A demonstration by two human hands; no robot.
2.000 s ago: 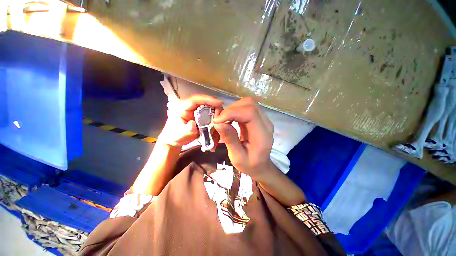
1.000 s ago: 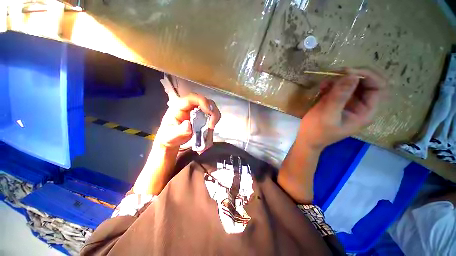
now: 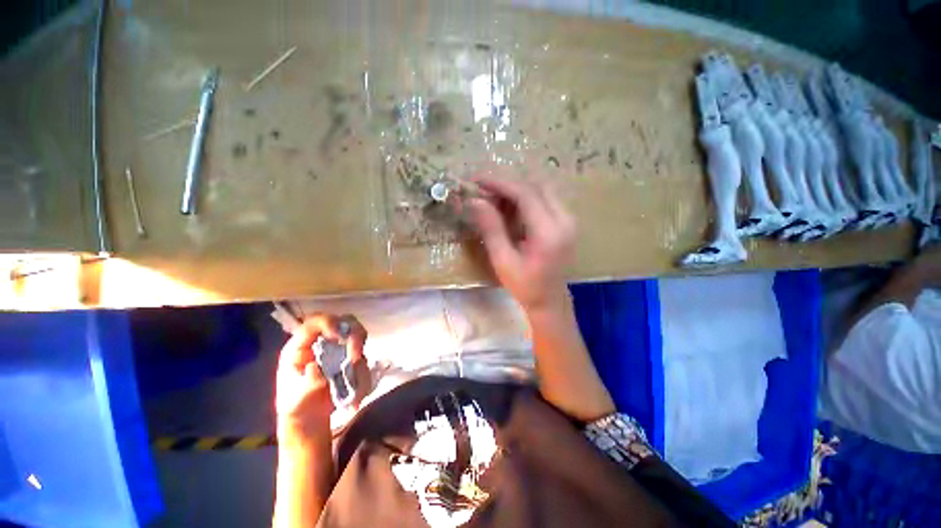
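Note:
My left hand point(image 3: 307, 373) is closed around a pale figure leg, held below the bench's front edge. The leg's grey foot end point(image 3: 335, 363) faces up between thumb and fingers; the rest is hidden in the fist. My right hand point(image 3: 528, 242) is over the bench with fingertips pinched beside a small round whitish glue cap point(image 3: 440, 191). A thin applicator stick point(image 3: 462, 188) shows faintly between the fingertips and the cap; its tip is blurred.
Several pale legs point(image 3: 727, 170) lie in a row at bench right. A metal-handled tool point(image 3: 198, 144), loose sticks point(image 3: 271, 68) and a long thin rod point(image 3: 96, 134) lie at left. Blue totes point(image 3: 803, 351) stand below the bench. A person's white sleeve point(image 3: 893, 361) shows at right.
My right hand has left the foot end and moved over the bench to the cap with the stick. My left hand still holds the leg. The view has turned, showing more bench.

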